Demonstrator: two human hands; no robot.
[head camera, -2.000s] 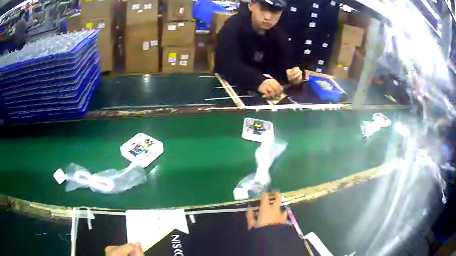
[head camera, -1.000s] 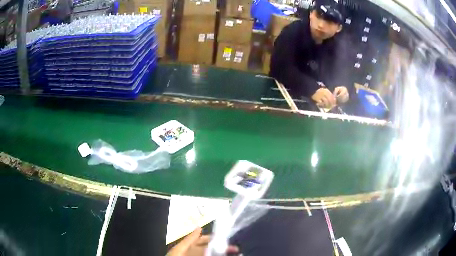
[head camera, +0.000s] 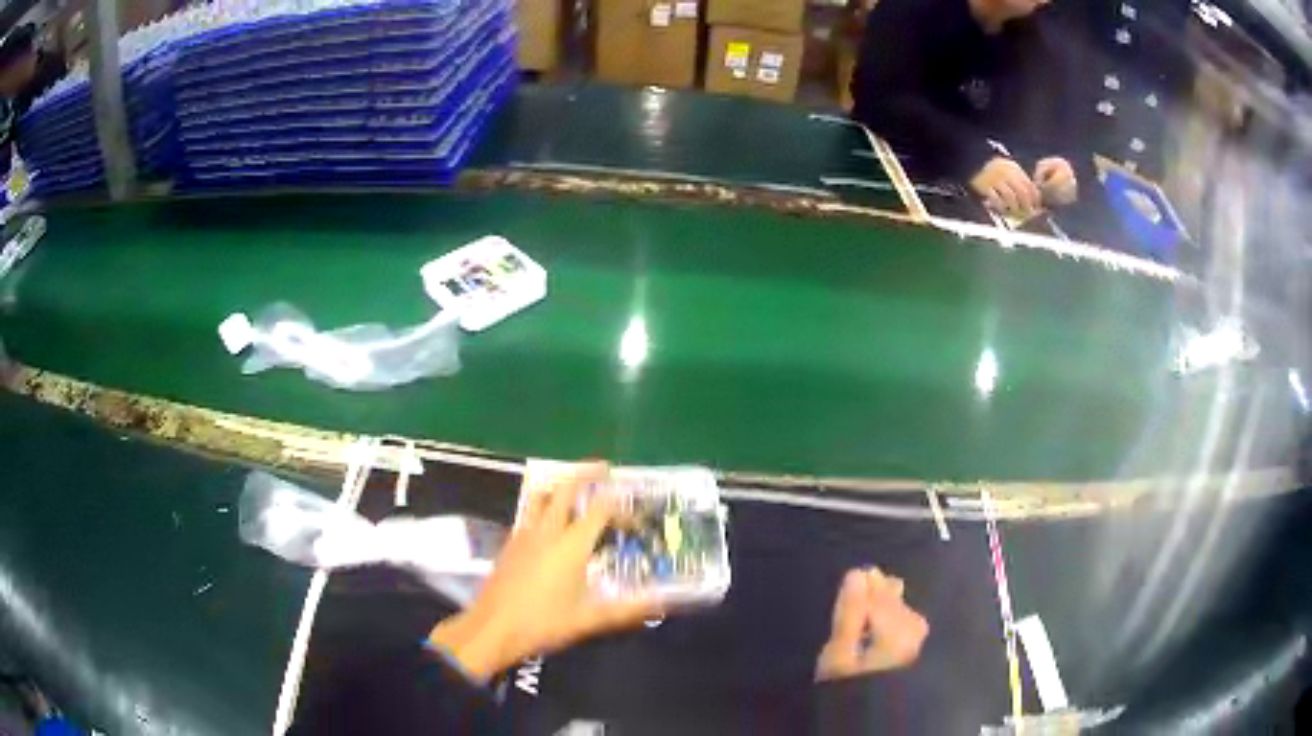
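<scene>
An open white housing (head camera: 702, 535) lies over the black printed mat (head camera: 763, 647), its circuit board and small coloured parts facing up. My left hand (head camera: 547, 582) grips its left side, thumb along the near edge and fingers over the far left part. A bagged power cord (head camera: 367, 541) trails left from under my left hand, over the pale tape line. My right hand (head camera: 873, 626) is right of the housing and apart from it, fingers curled together. Whether a tiny part is between its fingertips cannot be told.
The green conveyor belt (head camera: 777, 345) crosses beyond the mat, carrying another open housing (head camera: 486, 281) with a bagged cord (head camera: 353, 355). Blue stacked trays (head camera: 338, 101) stand beyond it at left. A person (head camera: 950, 101) works opposite, near a blue bin (head camera: 1144, 209). Glare blurs the right side.
The nearer housing and its bagged cord have come off the belt onto the mat, the cord now pointing left. My left hand has moved from the cord to the housing. My right hand is now curled.
</scene>
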